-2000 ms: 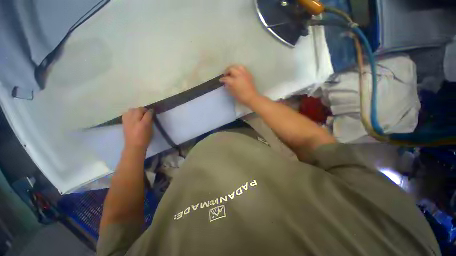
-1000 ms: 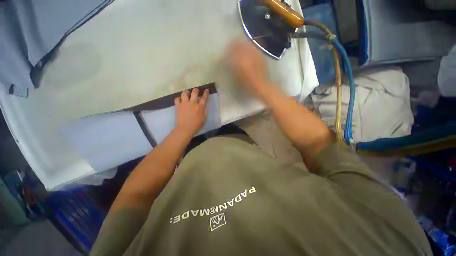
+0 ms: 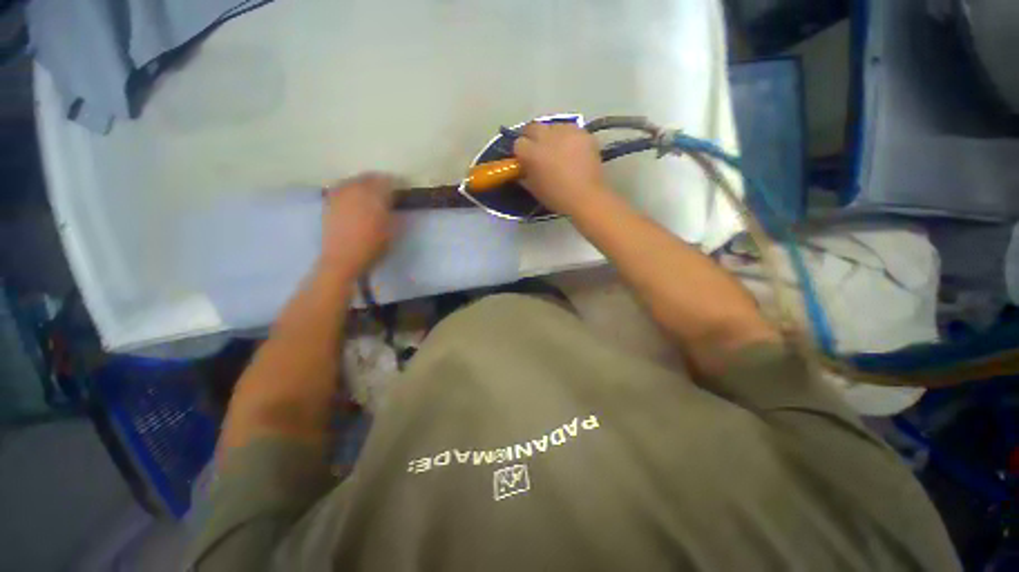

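The pale blue-grey garment panel [image 3: 447, 248] lies along the near edge of the table. A dark band [image 3: 430, 198] runs along its far edge, and a narrow dark cross strip [image 3: 371, 299] shows below my left hand. My right hand [image 3: 562, 165] grips the orange-brown handle of the steam iron [image 3: 511, 201]. The iron sits at the right end of the dark band, its tip pointing left. My left hand [image 3: 363, 223] is blurred at the band, left of the iron; its fingers and any hold on the cloth cannot be made out.
The white table cover [image 3: 335, 84] lies under the work. Stacked blue-grey panels [image 3: 106, 50] are at the far left. The hose and cable [image 3: 799, 279] run off right above a white cloth bundle [image 3: 894, 263]. A blue crate [image 3: 156, 419] stands below the table at left.
The iron has come from the far right down onto the dark band, with my right hand now around its handle. My left hand has shifted left along the band.
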